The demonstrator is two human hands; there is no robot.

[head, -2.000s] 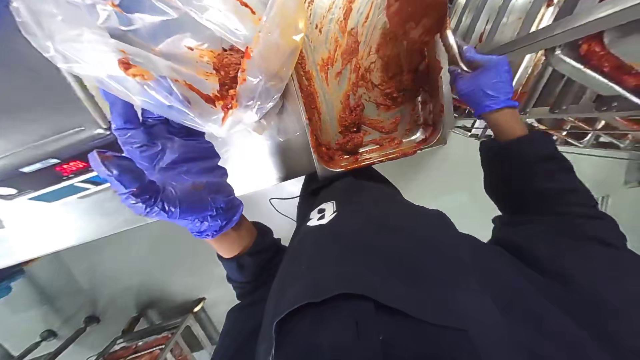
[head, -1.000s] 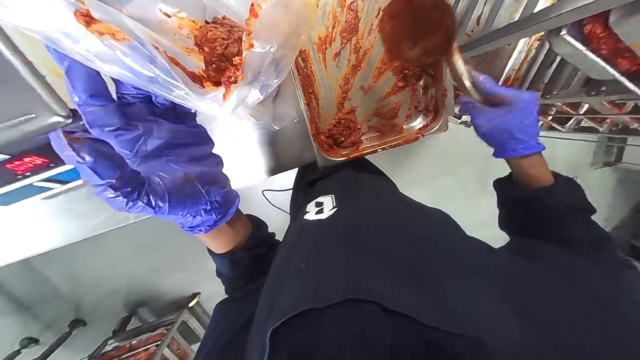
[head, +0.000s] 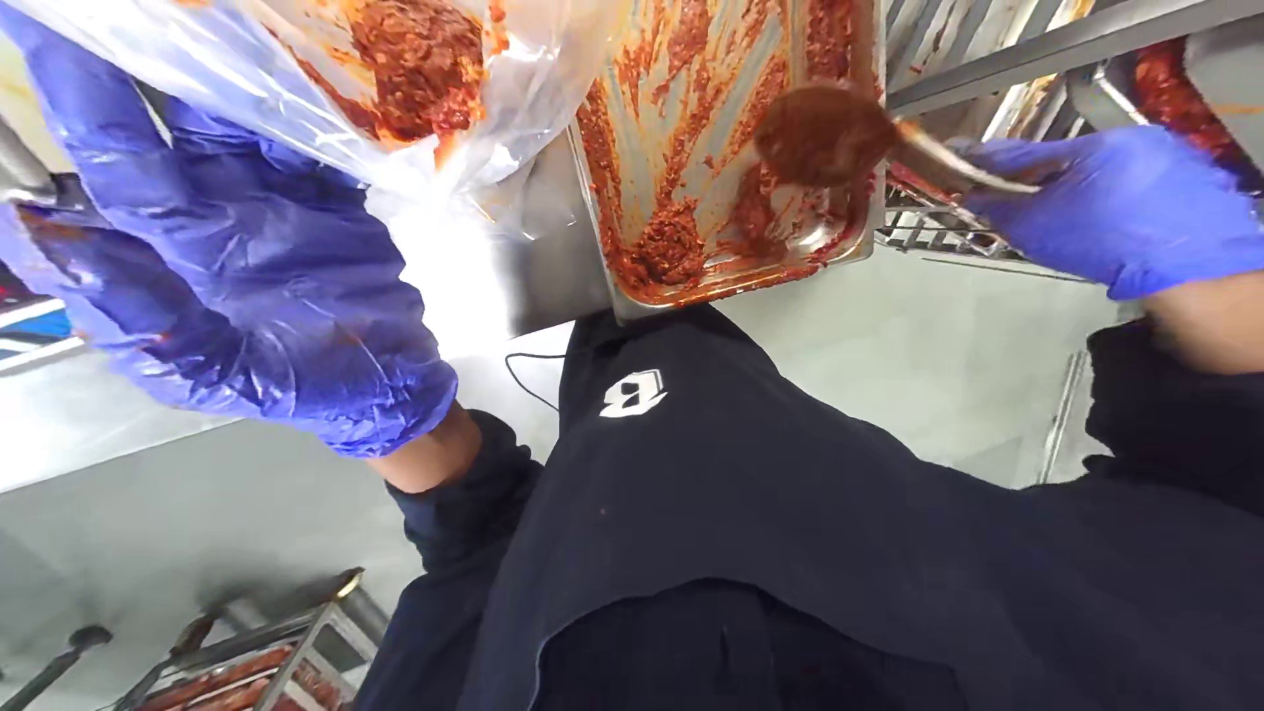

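My left hand (head: 247,267), in a blue-violet glove, is beside and partly under a clear plastic bag (head: 553,109) that holds red, shredded-looking food (head: 420,64). Its fingers are spread toward the upper left; whether they grip the bag's edge cannot be told. My right hand (head: 1116,202), gloved alike, is closed on the handle of a metal ladle (head: 825,133). The ladle's bowl, coated in red sauce, hangs over a steel pan (head: 731,286) smeared with the same food, with a clump (head: 671,242) in its near left corner.
A metal rack with trays of red food (head: 1175,89) stands at the right. Under the bag and pan runs a steel worktable (head: 118,415). Part of a device with a blue panel (head: 35,326) shows at the left edge. Another rack of red food (head: 237,681) is low at the left.
The ladle was at the pan's upper right two seconds ago; it rose into clearer view and now hangs lower over the pan. More of the pan's bottom shows.
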